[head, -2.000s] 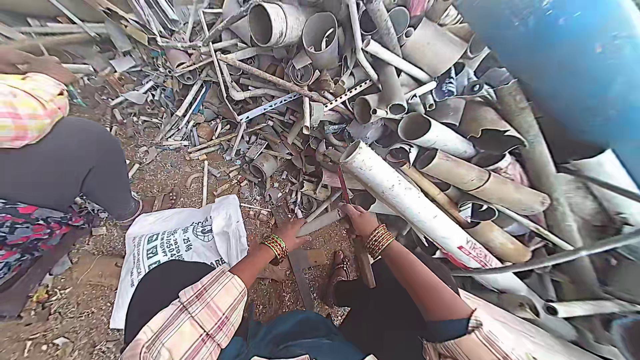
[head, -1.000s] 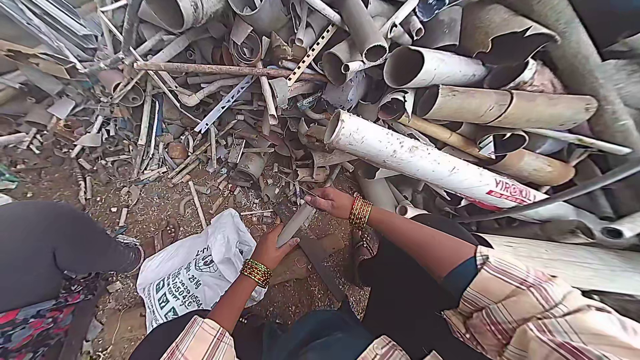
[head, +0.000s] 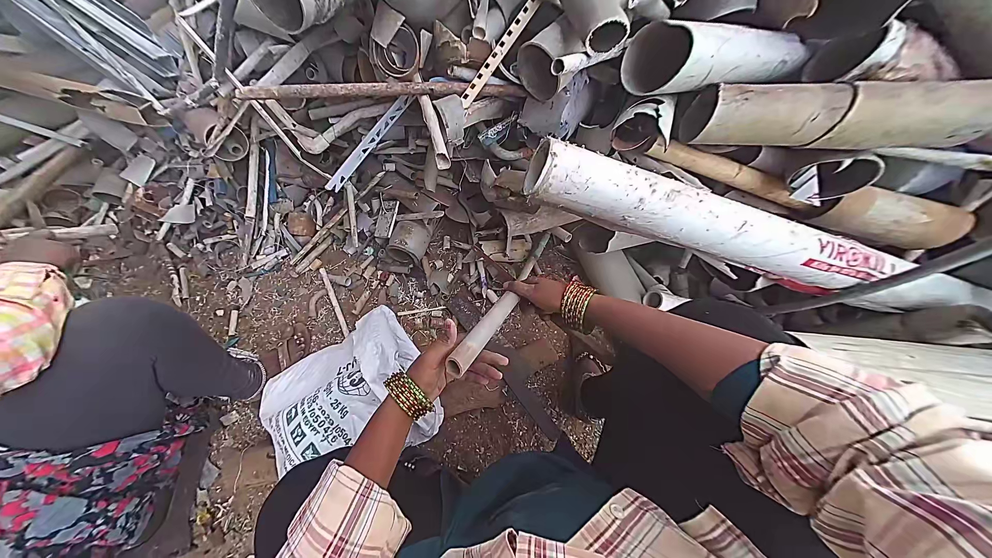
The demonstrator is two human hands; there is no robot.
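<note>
A pale plastic pipe (head: pixel 490 332) slants across the middle of the view, its near open end toward me. My right hand (head: pixel 539 294) grips it partway along, with fingers round it. Beside the near end is my left hand (head: pixel 457 360), palm up and fingers spread, touching or just under the pipe. Beneath the pipe a long flat dark metal blade or strip (head: pixel 531 407) lies slanted near my feet. A white printed sack (head: pixel 341 387) lies on the ground left of my left hand.
Ahead is a heap of scrap pipes and broken pieces (head: pixel 403 232). A large white pipe (head: pixel 666 205) juts out at the right, above my right arm. A person (head: pixel 101 372) in dark leggings sits at the left. Small debris covers the ground.
The pale pipe now points away from me and shows more of its length. My left hand has opened at its near end. The view has moved somewhat since the oldest frame.
</note>
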